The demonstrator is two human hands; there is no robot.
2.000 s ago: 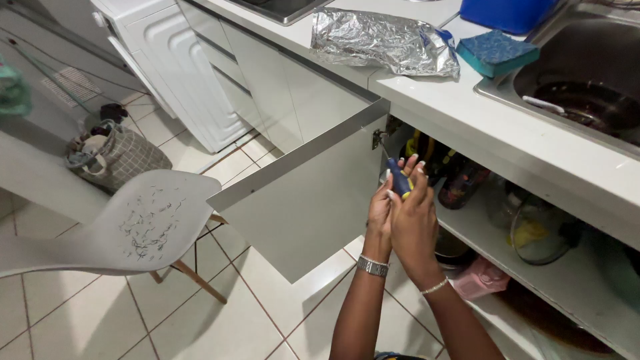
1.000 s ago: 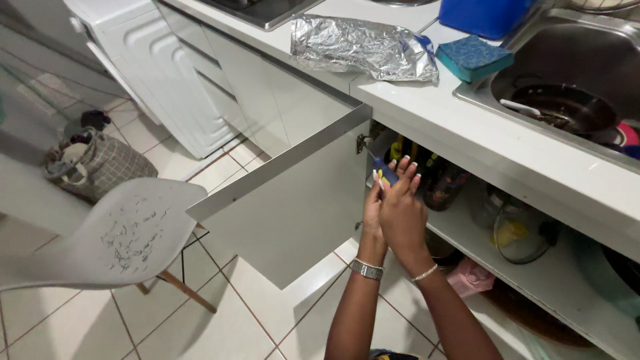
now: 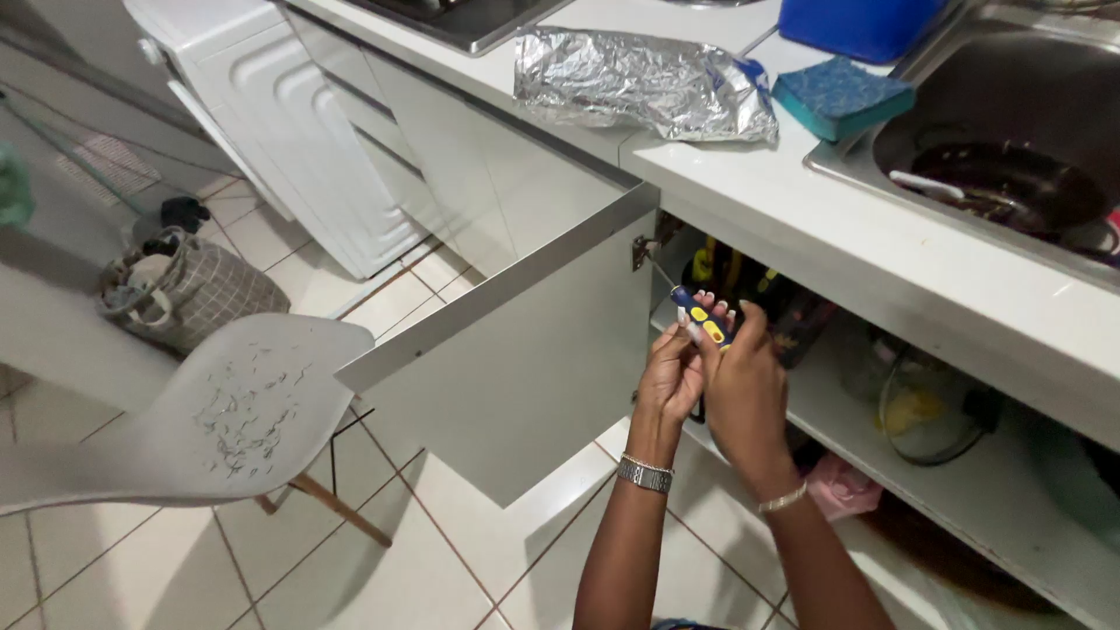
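Note:
A screwdriver [image 3: 703, 318] with a blue and yellow handle is held by both of my hands, its thin shaft reaching up and left to a metal hinge [image 3: 641, 252]. That hinge sits near the top inner edge of a swung-out white cabinet door [image 3: 525, 367]. My left hand [image 3: 672, 372] has its fingertips on the left side of the handle. From the right, my right hand [image 3: 744, 376] wraps the handle's lower end. Whether the tip is seated in a screw is too small to tell.
Foil [image 3: 647, 83] and a blue sponge [image 3: 842, 98] lie on the white countertop [image 3: 927, 254] beside the sink [image 3: 822, 156]. The cabinet shelf [image 3: 927, 490] holds a glass lid [image 3: 932, 411]. A grey chair [image 3: 262, 402] stands by the door's outer corner, with a laundry basket [image 3: 201, 280] behind.
Both hands stay on the screwdriver at the hinge. The fingers have shifted on its handle, and more of the handle shows now than one second ago.

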